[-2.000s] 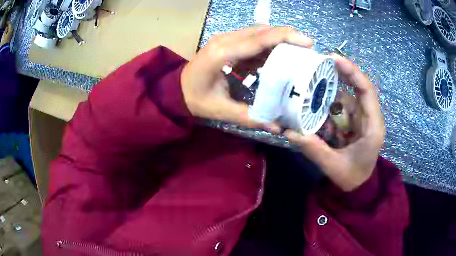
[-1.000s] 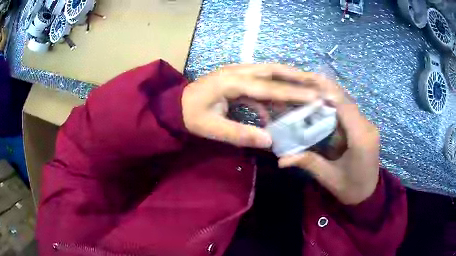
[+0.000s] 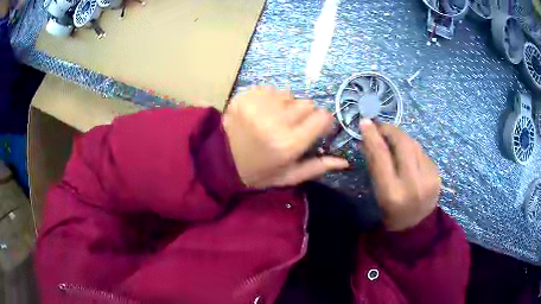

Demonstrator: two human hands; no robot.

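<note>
A fan head (image 3: 369,105) lies on the shiny wrinkled covering in front of me, its grey curved blades and plain hub facing up inside a pale ring. A small pale part shows at its lower left edge, partly hidden by my left hand. My left hand (image 3: 279,139) is blurred at the ring's left side, fingers curled and thumb apart below; what its fingers hold is hidden. My right hand (image 3: 403,172) is at the lower side of the fan head, a fingertip on the lower edge of the hub. Its palm side is hidden.
A cardboard sheet (image 3: 160,47) lies at left, with grille parts and lead wires (image 3: 86,13) at its far corner. Several fan heads (image 3: 522,136) lie at right, and a ring housing (image 3: 446,6) at the top. A small pale piece (image 3: 413,77) lies beyond the fan head. An open carton (image 3: 59,107) is below left.
The white part held and turned between both hands is no longer seen in them. A fan head now lies blades up on the covering, and my hands have moved apart to either side.
</note>
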